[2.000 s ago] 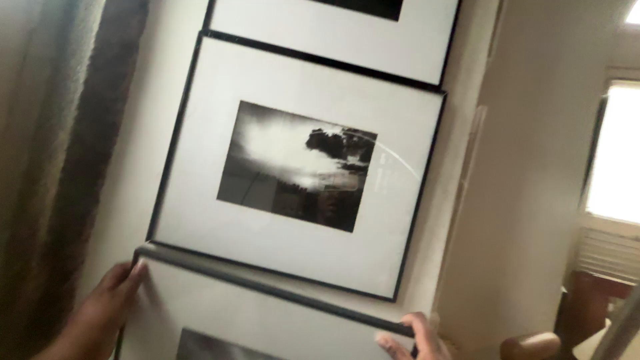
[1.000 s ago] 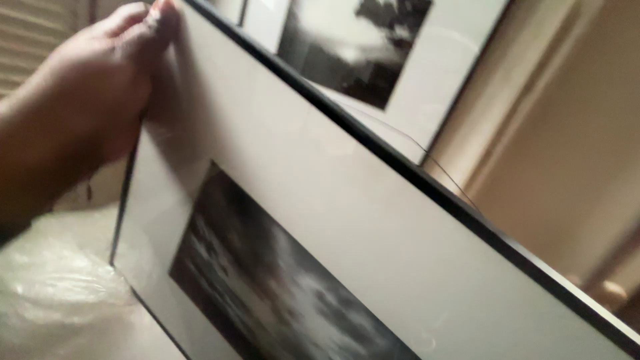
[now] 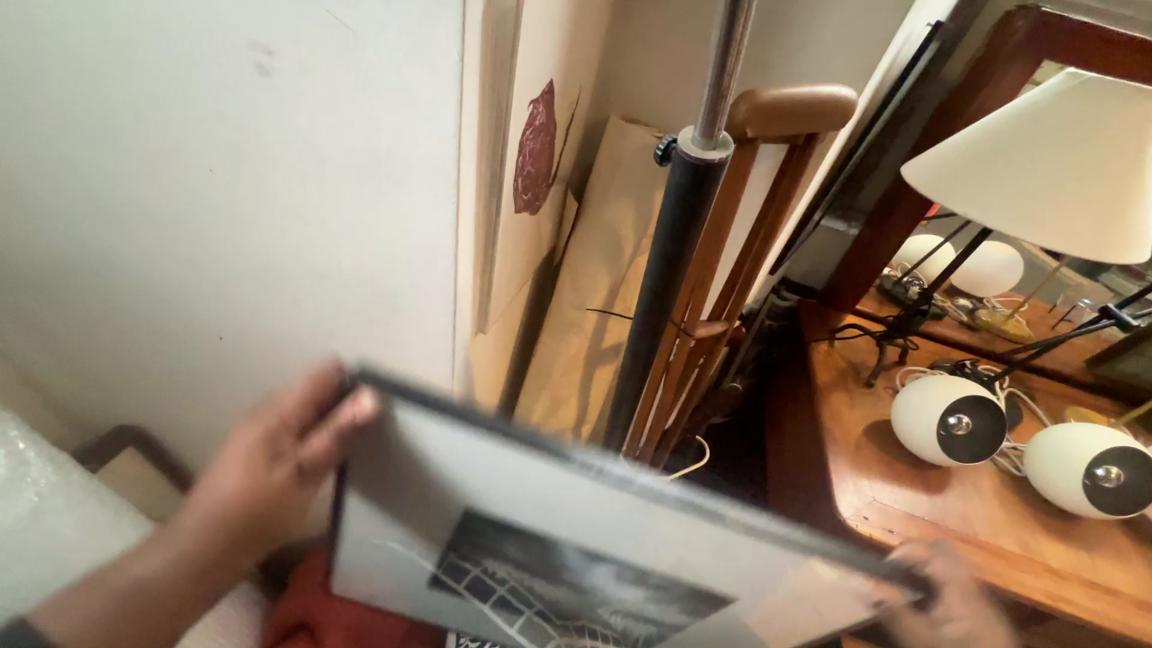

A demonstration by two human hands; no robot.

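A framed black-and-white photograph [image 3: 409,468] with a wide white mat and thin black frame is held tilted at the bottom of the head view. My left hand [image 3: 279,450] grips its upper left corner, thumb over the front. At the right end, my right hand [image 3: 945,589] holds the other upper corner and is blurred. Window-like reflections show on the glass. The lower part of the frame is cut off by the view's edge. A red cloth [image 3: 315,598] lies below the frame on the left.
Beyond the frame stand a metal pole [image 3: 670,234] and wooden crutches [image 3: 742,225]. On the right, a wooden dresser [image 3: 864,486] with a mirror holds a shaded lamp [image 3: 1044,171] and white round lamps [image 3: 936,418]. Bubble wrap [image 3: 54,522] is at the left.
The view has swung away from the wall with the hung framed pictures to a corner with a dresser. The photograph I hold has moved along with my hands and shows lower in view.
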